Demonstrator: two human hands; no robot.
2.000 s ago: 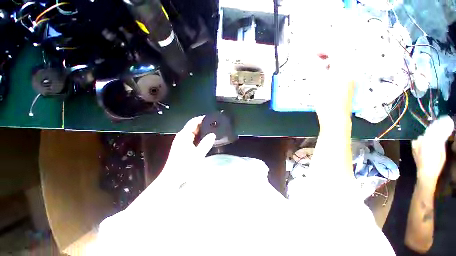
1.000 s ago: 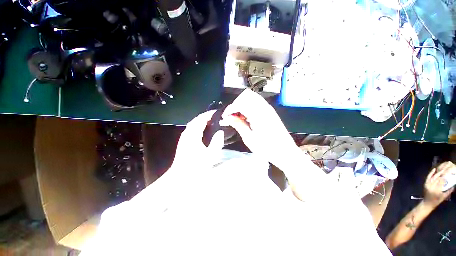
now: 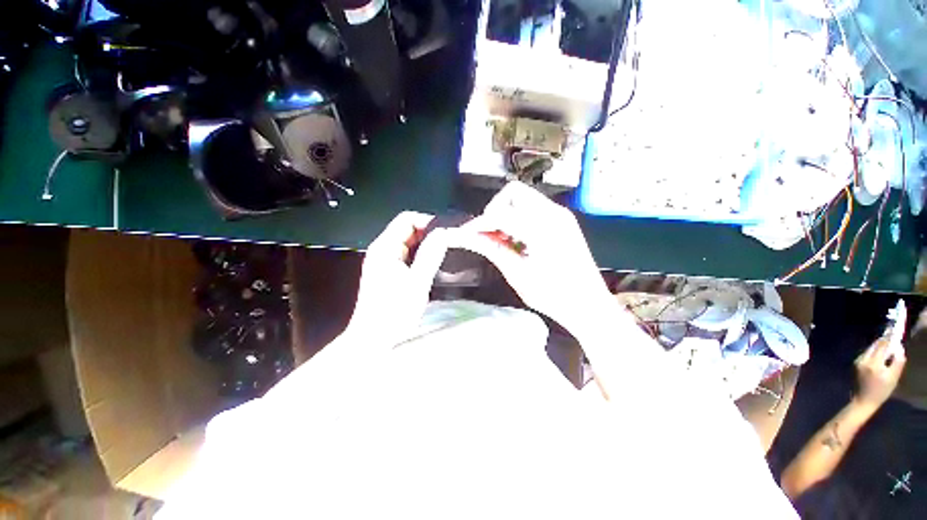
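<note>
My left hand (image 3: 396, 274) holds a small black housing (image 3: 448, 220) near the front edge of the green bench mat. My right hand (image 3: 529, 239) meets it from the right, with its fingers on the housing. The fingers hide most of the housing. A small red thing (image 3: 502, 240) shows at my right palm; whether it is held cannot be told. Both hands are overexposed and their details are washed out.
Screw feeder (image 3: 529, 112) behind my hands; blue-rimmed parts tray (image 3: 661, 215) right of it. White wired parts (image 3: 813, 173) lie at right. Black housings (image 3: 234, 168) and a thick black screwdriver (image 3: 371, 61) are at left. Cartons (image 3: 132, 355) stand below; another person's hand (image 3: 879, 368) holds something white.
My right hand has come from over the tray to the black housing in my left hand. Since one second ago, the hands have closed further around it. The other person's hand has moved.
</note>
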